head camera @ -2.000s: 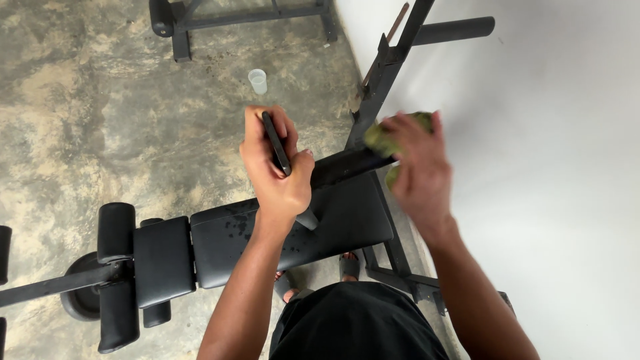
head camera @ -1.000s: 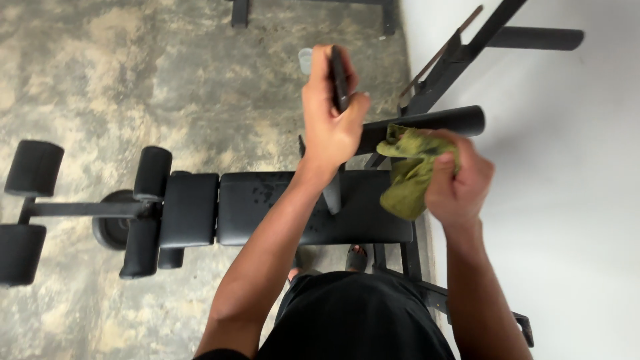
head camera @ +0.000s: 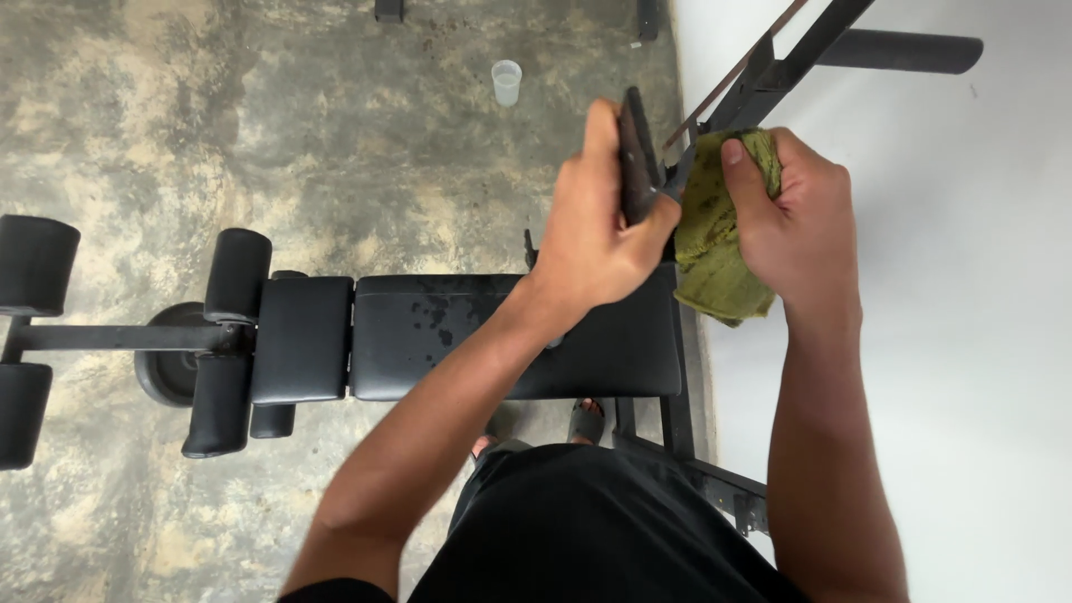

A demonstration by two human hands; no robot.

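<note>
My left hand (head camera: 599,213) is raised above the bench, its fingers closed around a narrow black object (head camera: 638,155) whose kind I cannot tell. To its right, my right hand (head camera: 804,218) grips a crumpled olive-green cloth (head camera: 720,230), thumb on top. The cloth hangs in front of the black metal upright (head camera: 758,88) of the rack; whether it touches the metal is not clear. Below both hands lies the black padded bench (head camera: 620,352), with dark wet-looking spots (head camera: 444,314) on its pad. My left forearm covers part of the pad.
A translucent plastic cup (head camera: 507,84) stands on the mottled concrete floor. Foam rollers (head camera: 239,275) and a weight plate (head camera: 172,368) are at the bench's left end. A padded bar (head camera: 900,50) juts toward the white wall (head camera: 946,251) at right. A sandaled foot (head camera: 588,420) shows below the bench.
The cloth in my right hand has moved from the black padded bar to beside the upright. My left hand, still holding the black object, is now closer to the cloth. The view has shifted.
</note>
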